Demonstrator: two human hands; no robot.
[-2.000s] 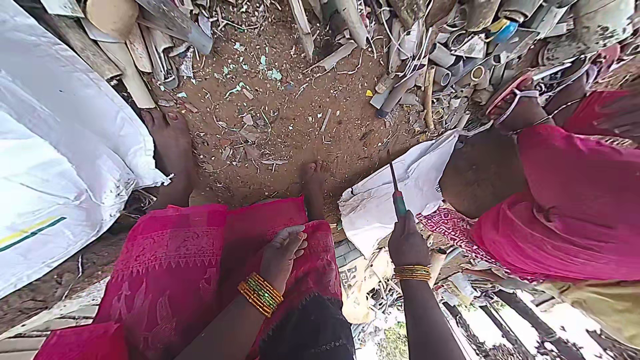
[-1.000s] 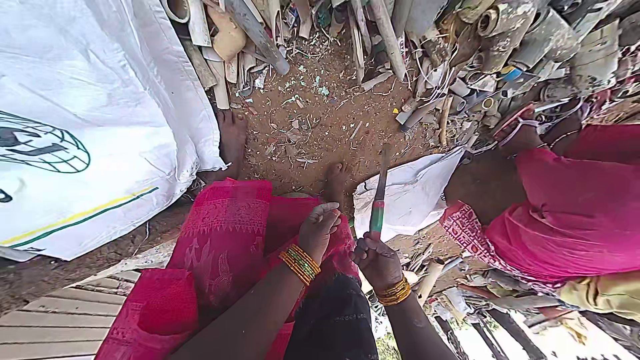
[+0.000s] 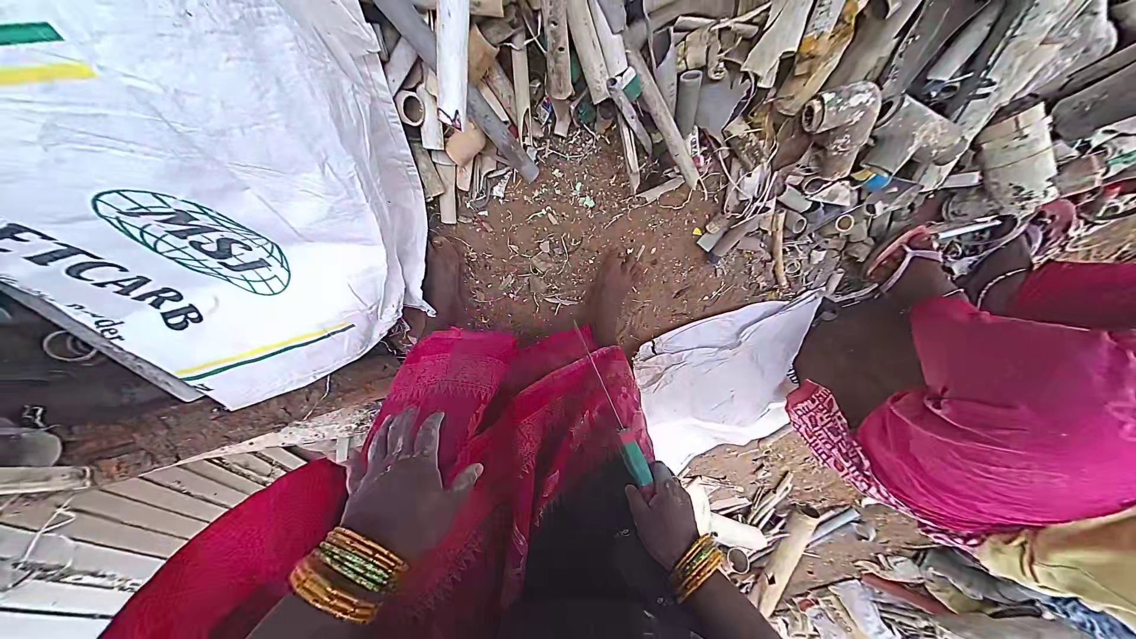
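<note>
My right hand [image 3: 664, 515] is closed round the green handle of a thin-bladed hand tool, perhaps a knife [image 3: 635, 457]; its narrow blade points up and away over my lap. Spread flat with the fingers apart, my left hand [image 3: 410, 484] rests on the pink cloth [image 3: 461, 364] over my left knee and holds nothing. Both wrists wear gold and green bangles. My bare feet stand on the brown soil beyond the cloth.
A large white printed sack [image 3: 293, 115] lies at the left. Heaped scrap pipes [image 3: 843, 124] fill the far side. A white sheet [image 3: 728, 373] lies right of my knees. Another person in pink [image 3: 1003, 417] is close at the right. Slats [image 3: 133, 524] are at lower left.
My left hand has come down onto the cloth on my lap, its fingers now spread. The tool has stayed in my right hand. The view has shifted.
</note>
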